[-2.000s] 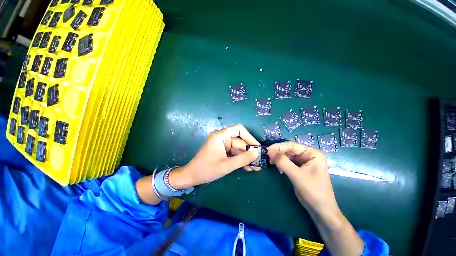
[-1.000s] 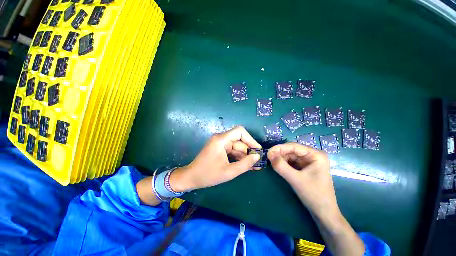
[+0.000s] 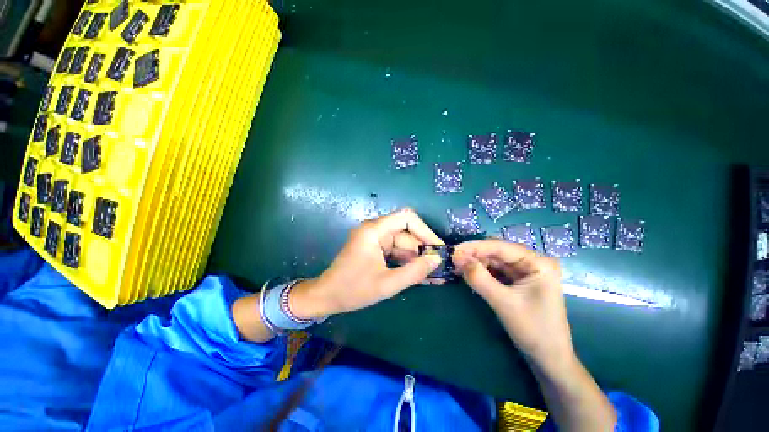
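Note:
A small dark module (image 3: 439,261) is held between my two hands above the green bench. My left hand (image 3: 379,263) pinches its left side between thumb and fingers. My right hand (image 3: 506,274) has its thumb and forefinger at its right edge; whether they hold a separate small part is hidden by the fingertips. Several dark purple square circuit boards (image 3: 529,193) lie flat on the bench beyond and to the right of my hands. My right hand is close to the nearest boards.
A tall stack of yellow trays (image 3: 202,160) stands at the left, with black modules (image 3: 105,217) in many pockets. A black tray (image 3: 738,337) with grey pieces is at the right edge. A pale streak (image 3: 620,295) shows right of my right hand. More yellow trays (image 3: 521,417) show below the bench.
The module between my fingers has tilted slightly, showing less of its pale face than at first. Both hands stay nearly in place, and the loose boards have not moved apart from a slight view shift.

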